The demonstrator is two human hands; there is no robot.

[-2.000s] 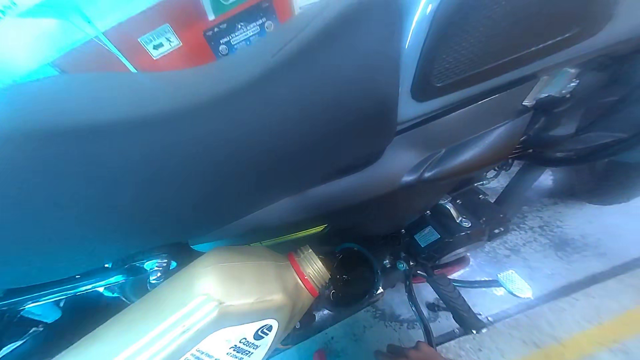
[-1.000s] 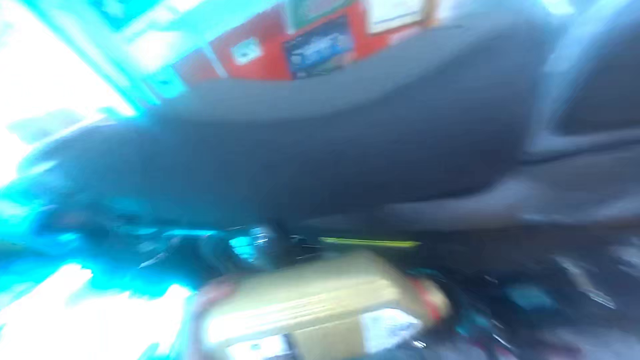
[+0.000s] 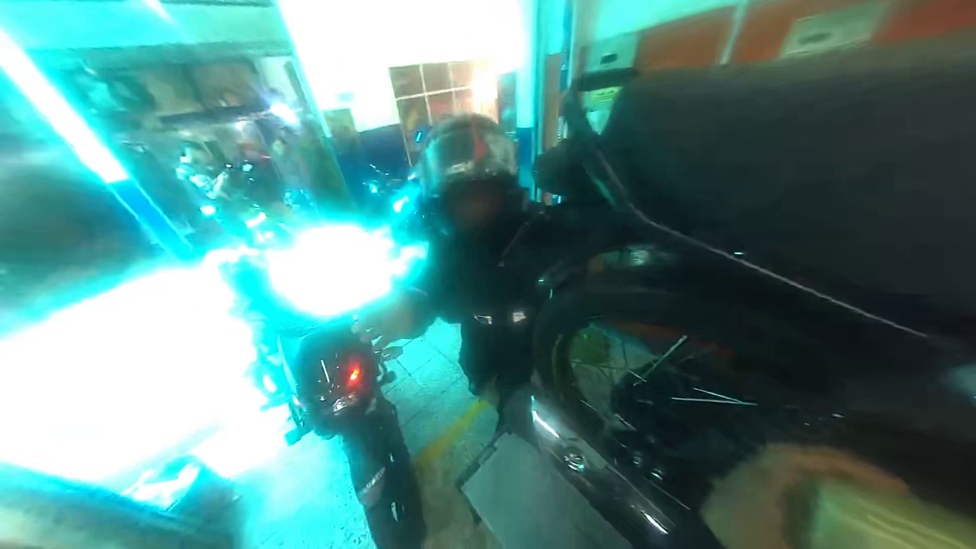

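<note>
At the lower right, blurred, my left hand (image 3: 762, 488) is closed around the gold plastic Castrol oil bottle (image 3: 884, 515); most of the bottle lies outside the picture. Just to the left of the hand is the exhaust muffler (image 3: 595, 465) of the near motorcycle. This machine's spoked rear wheel (image 3: 557, 343) stands beyond the hand, and its dark seat (image 3: 801, 168) fills the upper right. My right hand is out of view. The bottle's mouth cannot be seen.
A person in a helmet (image 3: 473, 175) and dark clothes is beside the rear wheel. Left of them stands a second motorcycle with a lit red tail light (image 3: 354, 374). A grey flat panel (image 3: 526, 496) lies near the muffler. Strong glare covers the left side.
The view has swung far left, towards the motorcycle's rear. The bottle, earlier with its open mouth near the engine, is now at the lower right edge in my hand.
</note>
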